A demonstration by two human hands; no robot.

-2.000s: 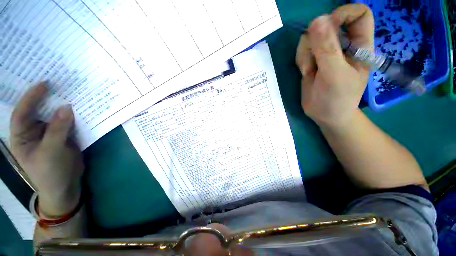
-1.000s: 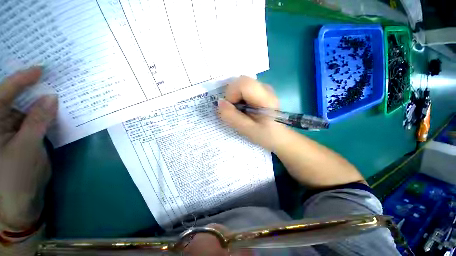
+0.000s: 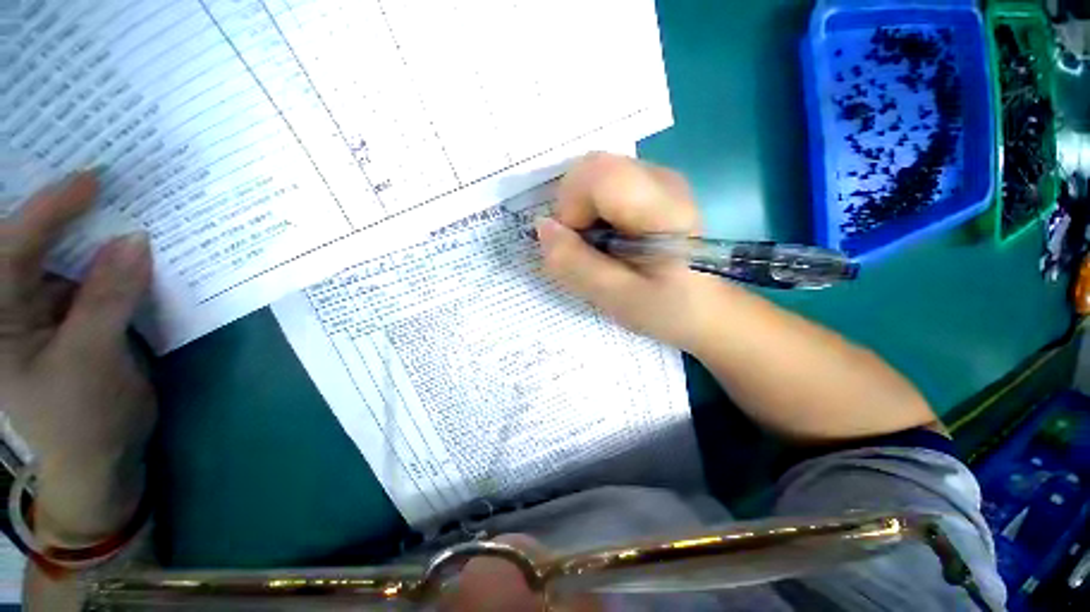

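A dense printed form lies in the middle, its top under a larger ruled check sheet. My right hand rests near the top of the dense form and is shut on a clear pen. The pen's tip is hidden by my fingers. My left hand is at the left edge and holds the lower left corner of the ruled sheet between thumb and fingers. A few handwritten marks show in a narrow column of the ruled sheet.
A blue parts tray with many small black pieces stands at the upper right. A green basket of dark parts is beside it. A blue bin is low at the right, beyond the edge of the green bench. Glasses frames cross the bottom.
Since the first frame my right hand has moved left from beside the tray onto the dense form, with the pen. Since the second, mainly the camera view has shifted, and both hands stay at the papers.
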